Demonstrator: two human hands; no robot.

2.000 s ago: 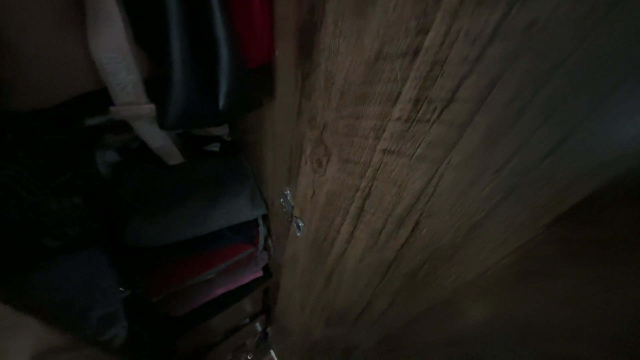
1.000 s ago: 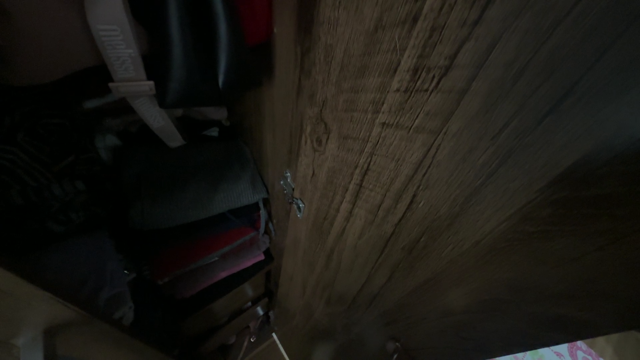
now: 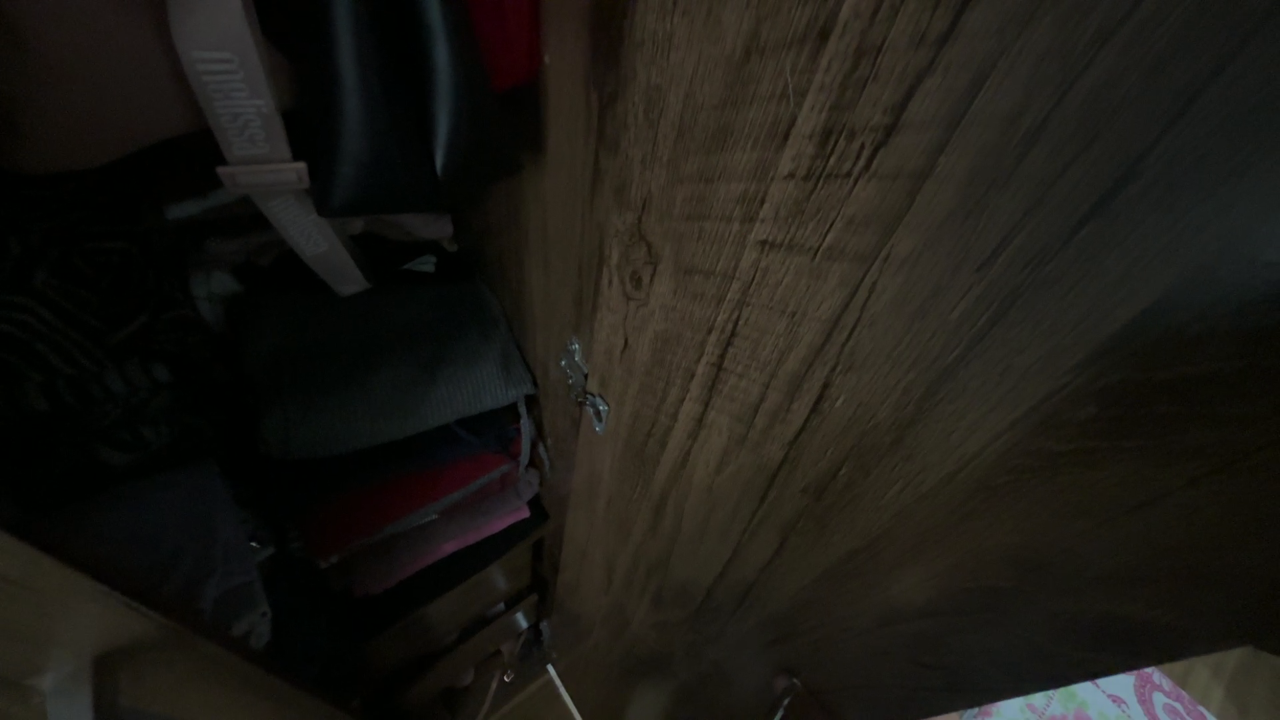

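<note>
Neither of my hands shows in the head view. An open wooden wardrobe door point(image 3: 800, 330) fills the middle and right, with a metal hinge point(image 3: 583, 385) at its left edge. To the left of the door, folded clothes lie stacked inside the dark wardrobe: a dark grey ribbed garment point(image 3: 400, 370) on top, with a red one point(image 3: 420, 500) and a pink one point(image 3: 450, 545) beneath. A pale strap with a buckle point(image 3: 262, 177) hangs over the stack, beside a shiny black item point(image 3: 385, 110) that looks like leather.
Red fabric point(image 3: 503, 40) hangs at the top. Dark clothes point(image 3: 90, 340) fill the left side. A wooden edge point(image 3: 130, 640) crosses the lower left. Another hinge point(image 3: 525, 640) is low by the door. Patterned pink and white fabric point(image 3: 1100, 698) shows at the lower right.
Patterned fabric has come into view at the lower right since the earliest frame, and the wooden edge at the lower left shows more. The view has shifted slightly.
</note>
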